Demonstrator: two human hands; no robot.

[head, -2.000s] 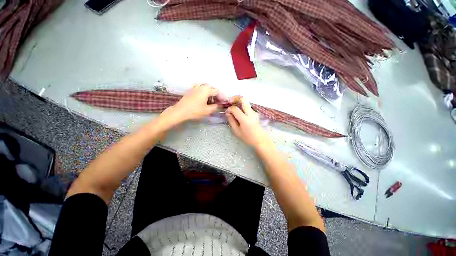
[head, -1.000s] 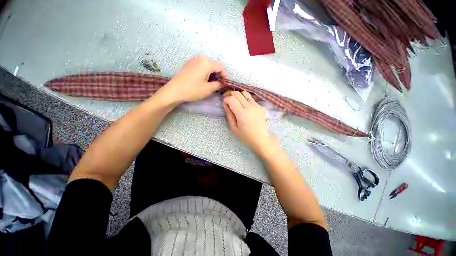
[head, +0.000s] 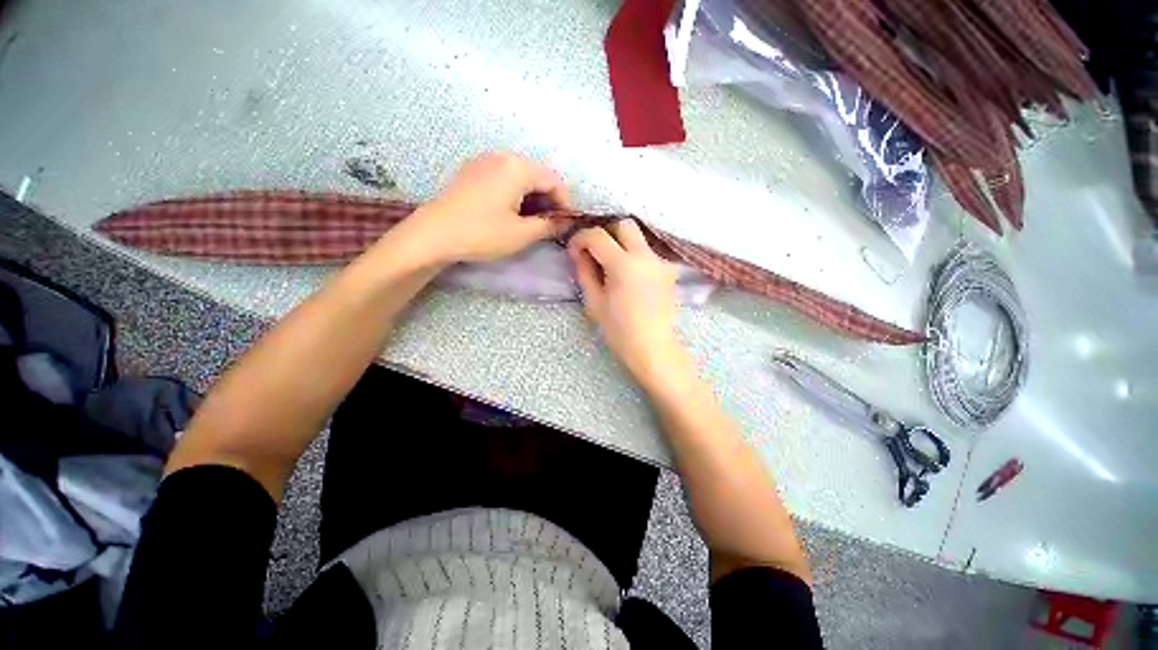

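Observation:
A long brownish-red plaid strip (head: 260, 226) with tapered ends lies across the table in front of me. My left hand (head: 498, 210) pinches its middle part with the fingertips. My right hand (head: 622, 273) is just right of it, its bent fingers also on the strip. A pale lavender inner layer (head: 514, 274) shows under and below the strip, between and beside my hands. The strip's right tip reaches the grey wire coil. No needle can be made out in my fingers.
Shears (head: 917, 457) lie at right, below the wire coil (head: 975, 337). Small red snips (head: 1001, 479) lie beside them. A red scrap (head: 645, 76), a clear plastic bag (head: 899, 191) and a bundle of plaid strips (head: 889, 76) are at the far side. A dark thread tangle (head: 368, 170) lies beyond the strip.
The camera view has shifted, so the far objects sit differently in the picture. The hands stay at the strip's middle; more of the pale layer shows than two seconds ago.

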